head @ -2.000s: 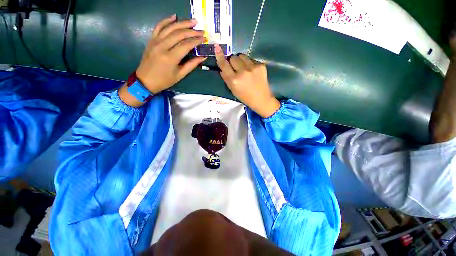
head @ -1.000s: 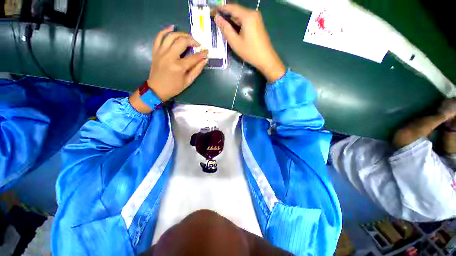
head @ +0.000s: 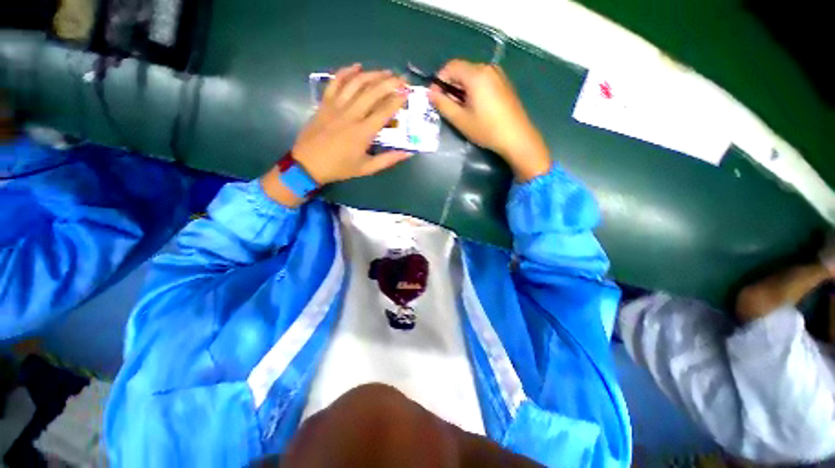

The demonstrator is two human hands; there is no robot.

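A flat white-framed electronic unit (head: 419, 123) lies crosswise on the dark green bench in front of me, with an orange-brown patch and a small green spot near its right end. My left hand (head: 352, 123) lies over the middle of the unit and hides much of it, fingers on its far side and thumb at its near edge. My right hand (head: 485, 105) holds dark, thin tweezers (head: 445, 85) between thumb and fingers, just beyond the unit's right end. The tweezers' tip points left, above the unit's far edge.
A white paper sheet with a red mark (head: 645, 117) lies at the right, against the white rail (head: 677, 69). The green belt (head: 696, 27) runs beyond it. Black trays (head: 137, 32) and cables are at the far left. A neighbour's arm (head: 792, 288) rests at the right bench edge.
The unit has turned from pointing away from me to lying crosswise. My left hand has moved over its middle. My right hand with the tweezers has shifted to its right end. The view has shifted.
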